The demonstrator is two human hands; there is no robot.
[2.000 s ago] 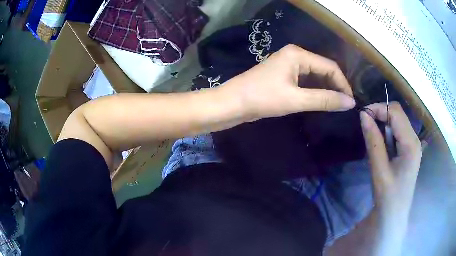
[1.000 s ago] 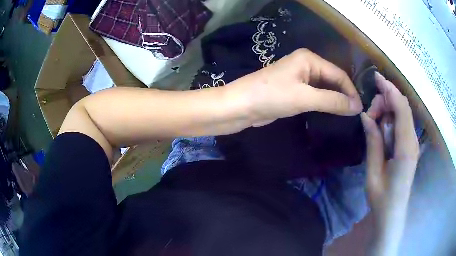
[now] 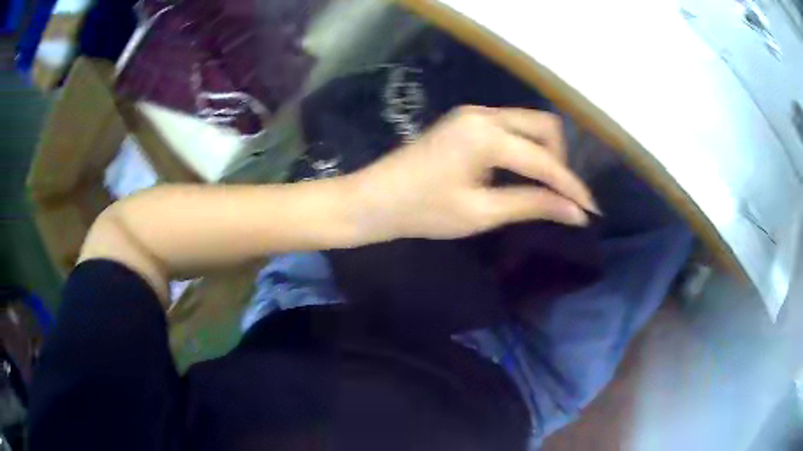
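Observation:
The dark embroidered garment (image 3: 555, 255) lies over the lap, against my black top. Its pale scalloped embroidery (image 3: 403, 101) shows beyond my left wrist. My left hand (image 3: 519, 172) pinches a dark edge of the garment between thumb and fingertips, close to the wooden table edge. My right hand is not in view; a pale blur covers the lower right. No tool shows.
The white table (image 3: 651, 97) with its wood edge curves along the right. A maroon plaid garment (image 3: 207, 57) lies on a pale surface at the upper left. An open cardboard box (image 3: 66, 176) holds white cloth. Jeans-covered legs (image 3: 581, 326) are below.
My right hand, earlier beside my left fingertips with a slim tool in it, has left the picture. The view has shifted and blurred. My left hand still pinches the dark cloth.

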